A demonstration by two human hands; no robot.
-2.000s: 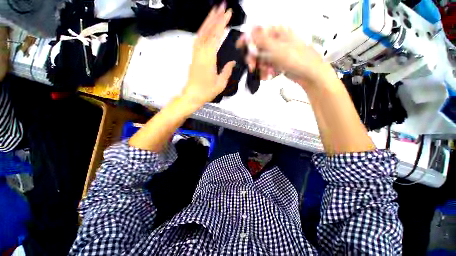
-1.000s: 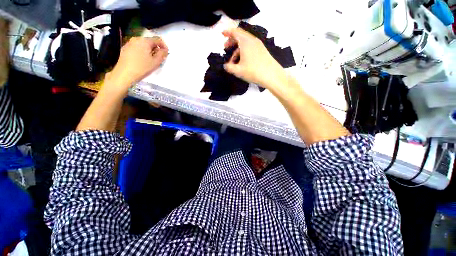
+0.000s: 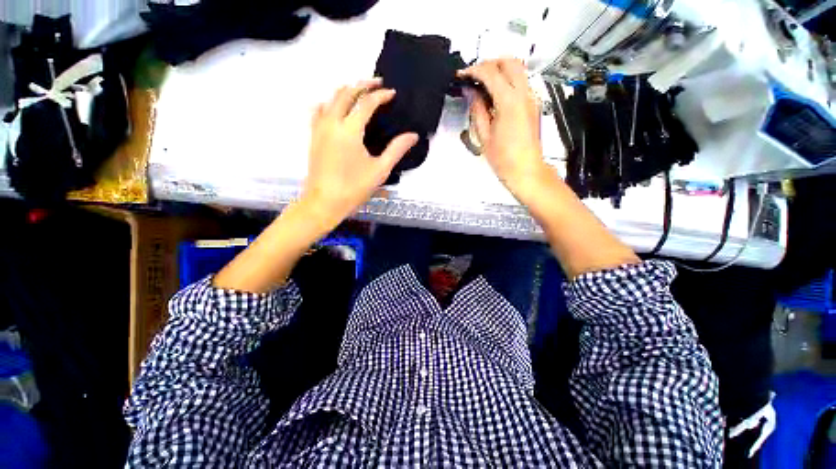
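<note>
Black fabric pieces (image 3: pixel 414 78) lie in a roughly rectangular stack on the white table, upper centre. My left hand (image 3: pixel 353 147) rests at the stack's left edge with fingers spread and touching it. My right hand (image 3: pixel 502 114) is at the stack's right side, its thumb and fingers closed around a small dark part of the fabric. The fingertips partly cover the fabric edges.
The sewing machine (image 3: pixel 605 32) stands at upper right, with a zipper bunch (image 3: pixel 623 133) below it. A tied bundle (image 3: pixel 60 110) lies far left. Larger black panels (image 3: pixel 229 23) lie at the back. A cardboard box (image 3: pixel 151 275) and blue crate (image 3: pixel 203 260) are below the table.
The scattered black pieces are now in a compact stack. My left hand has moved from the empty left area to the stack. The view has shifted, with the machine now higher in the picture.
</note>
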